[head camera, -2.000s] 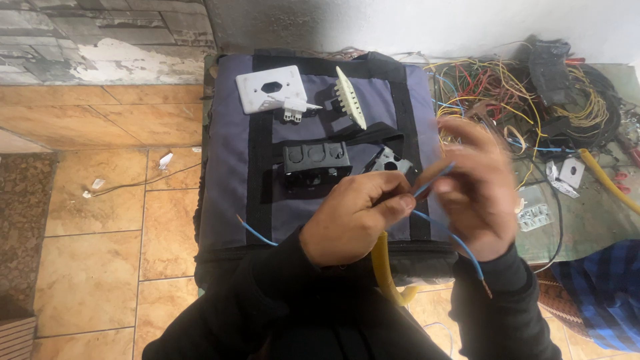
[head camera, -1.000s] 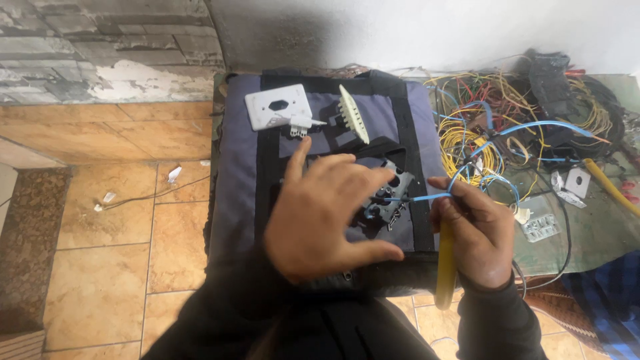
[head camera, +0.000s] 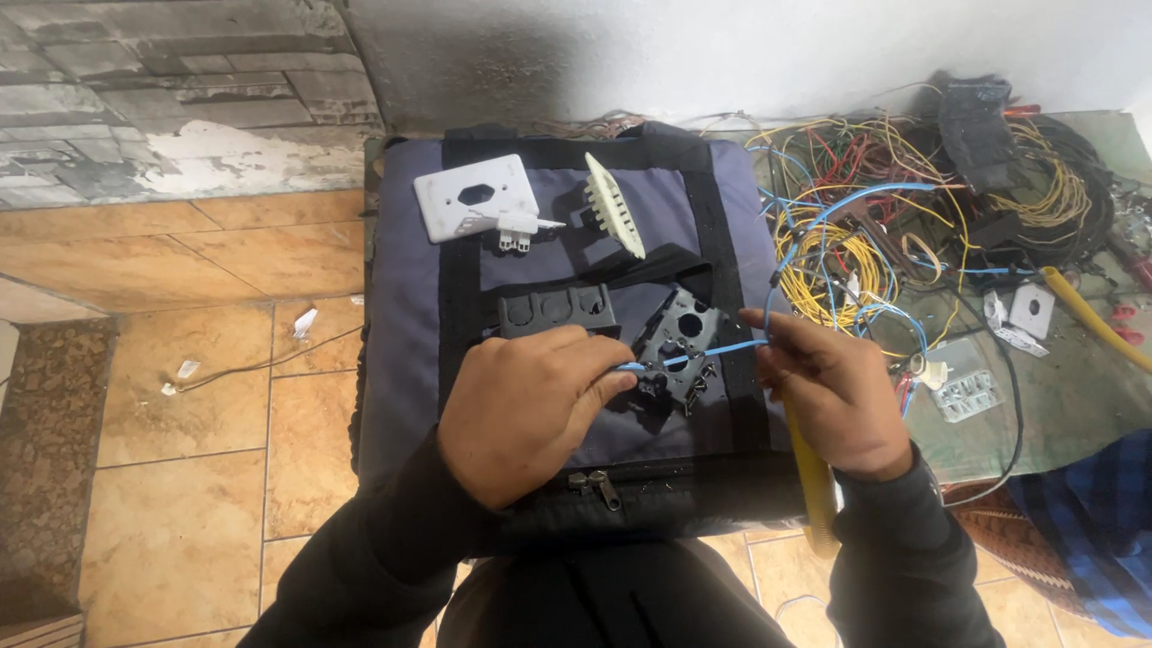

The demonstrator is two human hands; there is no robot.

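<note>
My left hand (head camera: 540,405) pinches one end of a blue electrical wire (head camera: 729,347) between thumb and fingers. The wire runs right to my right hand (head camera: 832,391), which grips it, and its other part arcs up over the wire pile. A yellow corrugated conduit (head camera: 810,477) hangs below my right palm. Under the stretched wire lies a tilted black plastic electrical box (head camera: 675,346) with small screws near it. Another black electrical box (head camera: 556,309) sits just beyond my left hand. Farther back are a white wall plate (head camera: 450,193), a white connector piece (head camera: 516,232) and a cream slotted plastic part (head camera: 614,207).
Everything rests on a purple-and-black fabric bag (head camera: 405,270) with a zipper. At right, a green table (head camera: 1071,396) holds tangled yellow wires (head camera: 832,279), a black cable coil (head camera: 1084,207), a small white plate (head camera: 1032,310) and a clear plastic pack (head camera: 965,387). A wall stands behind.
My left hand was spread above the bag with nothing in it one second ago; now it is closed on the blue wire. My right hand still holds the wire.
</note>
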